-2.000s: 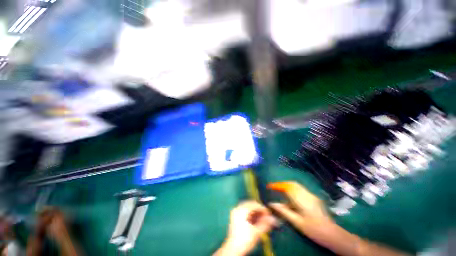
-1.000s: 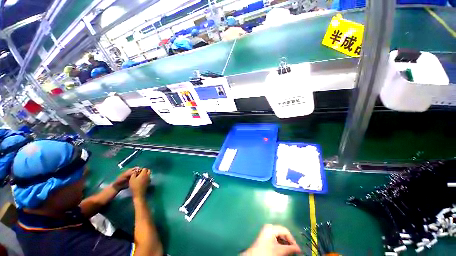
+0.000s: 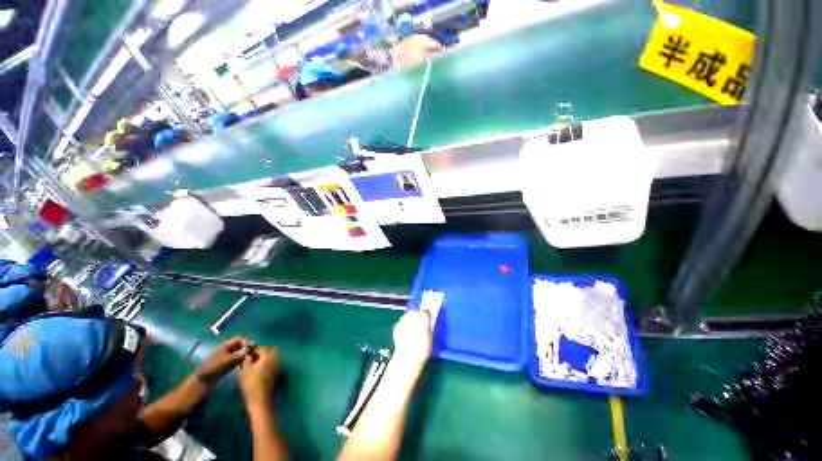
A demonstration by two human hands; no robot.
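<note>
My left hand [image 3: 414,335] reaches over the left edge of the larger blue tray [image 3: 482,302]. Its fingertips are at the white strips [image 3: 433,306] and cover part of them; whether they grip one is unclear. The smaller blue tray [image 3: 638,360] beside it holds many white connector housings [image 3: 590,315], with blue base showing near its front. My right hand is out of the picture. Blurred dark wire tips [image 3: 631,453] show at the bottom edge near the yellow line. A harness bundle [image 3: 365,393] lies left of my forearm, partly hidden by it.
A large pile of black leads [image 3: 782,392] lies at right. A metal post [image 3: 735,180] stands behind it. A white bin [image 3: 590,180] and posted sheets [image 3: 329,212] hang beyond the trays. Another person in a blue cap [image 3: 63,369] works with both hands at left.
My left hand has moved from the bottom centre up and left to the larger tray. The view has shifted; the wires and orange cover at the bottom have mostly left the picture.
</note>
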